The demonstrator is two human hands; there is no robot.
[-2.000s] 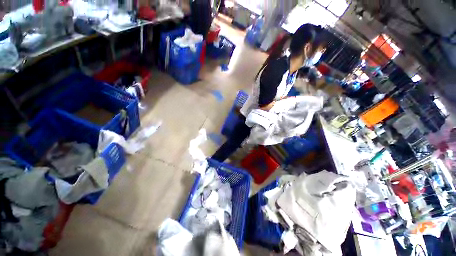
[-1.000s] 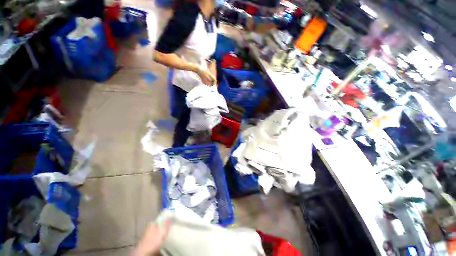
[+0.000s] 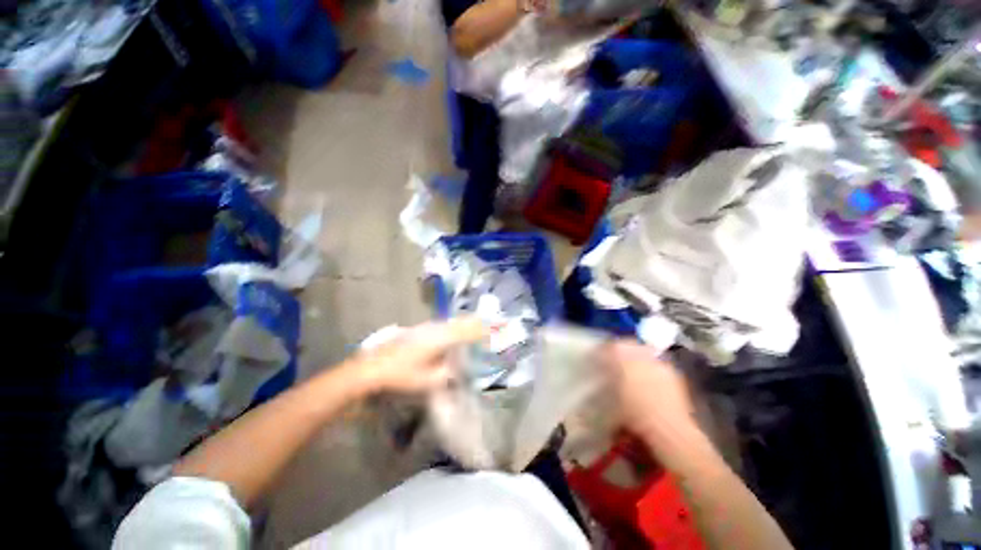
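Note:
My left hand (image 3: 414,357) and my right hand (image 3: 643,389) are raised in front of my body, both bare and blurred. A grey-white cloth piece (image 3: 565,376) hangs between them; the right hand grips its right side, and the left hand is at its left side with the fingers closed on it. Just beyond, a blue lattice crate (image 3: 551,281) stands on the floor with many small pale pieces (image 3: 489,292) in it. The cloth and my hands hide the crate's near end.
Large beige-grey pieces (image 3: 710,247) are heaped at the right, beside a long white table (image 3: 898,355). A red stool (image 3: 645,505) is by my right side. Blue crates (image 3: 253,231) with cloth stand at left. A co-worker's arm (image 3: 489,24) and a red crate (image 3: 570,196) are ahead.
The view has tilted down. Both hands now show, with a cloth piece between them; one second ago only one blurred hand showed beside a large pale cloth. The co-worker is mostly out of the picture.

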